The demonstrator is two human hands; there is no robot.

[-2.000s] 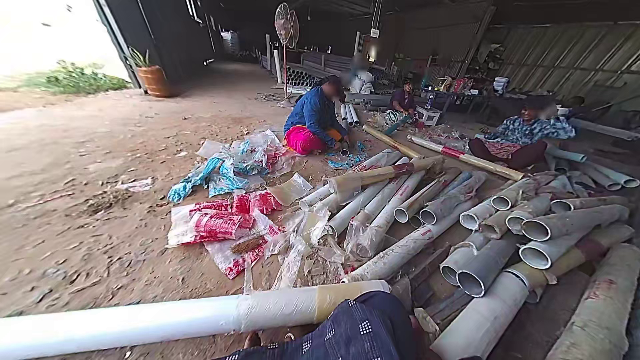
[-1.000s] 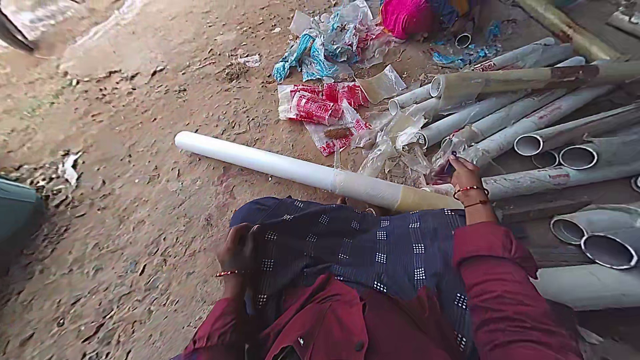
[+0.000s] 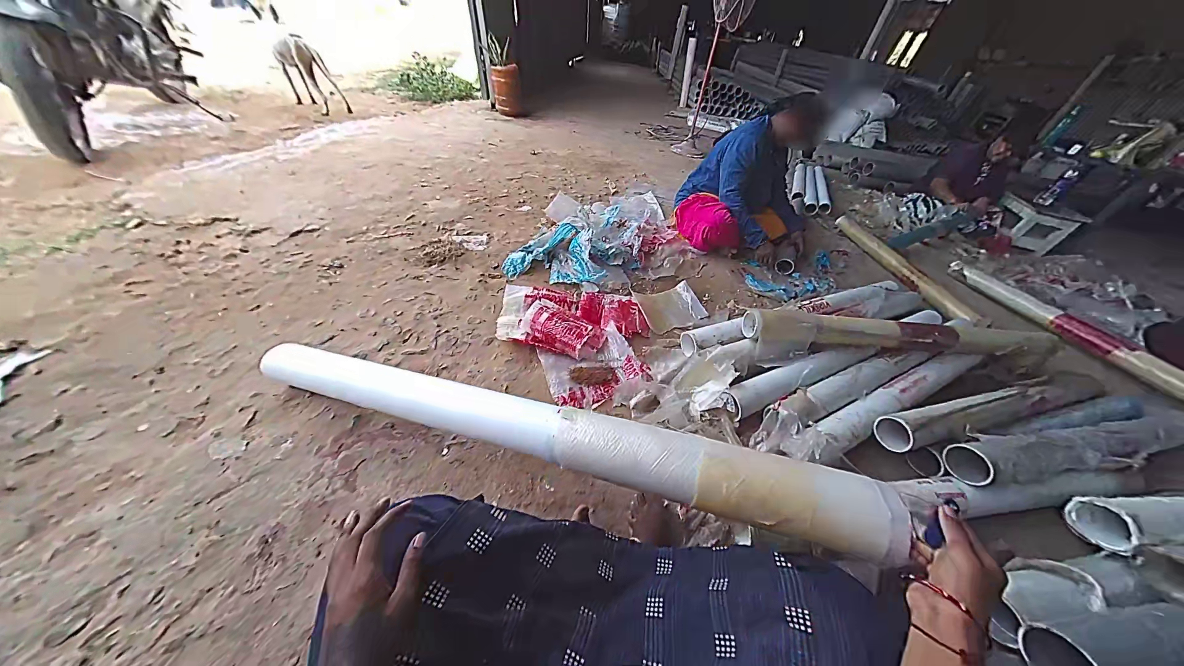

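A long white pipe [image 3: 592, 439] lies across the ground in front of my knees, bare at its left end and wrapped in film and yellowed tape towards the right. My right hand [image 3: 957, 560] is at the pipe's right end, its fingers closed around a small dark object [image 3: 936, 525] that I cannot identify. My left hand [image 3: 370, 564] rests on the dark patterned cloth [image 3: 592, 592] over my knee, fingers apart and holding nothing. Red-printed plastic wrap [image 3: 569, 324] lies just beyond the pipe.
Several wrapped pipes [image 3: 851, 398] are piled at the right. Blue-and-clear plastic scraps [image 3: 592, 245] lie ahead. A person in a blue jacket [image 3: 740, 176] squats by a short pipe; another person [image 3: 971, 176] sits farther back. A potted plant [image 3: 505, 88], an animal [image 3: 305, 65] and a vehicle [image 3: 46, 83] are farther off.
The view has swung back up from my lap. My right hand has moved from beside the loose plastic to the wrapped end of the pipe. My left hand remains on my lap.
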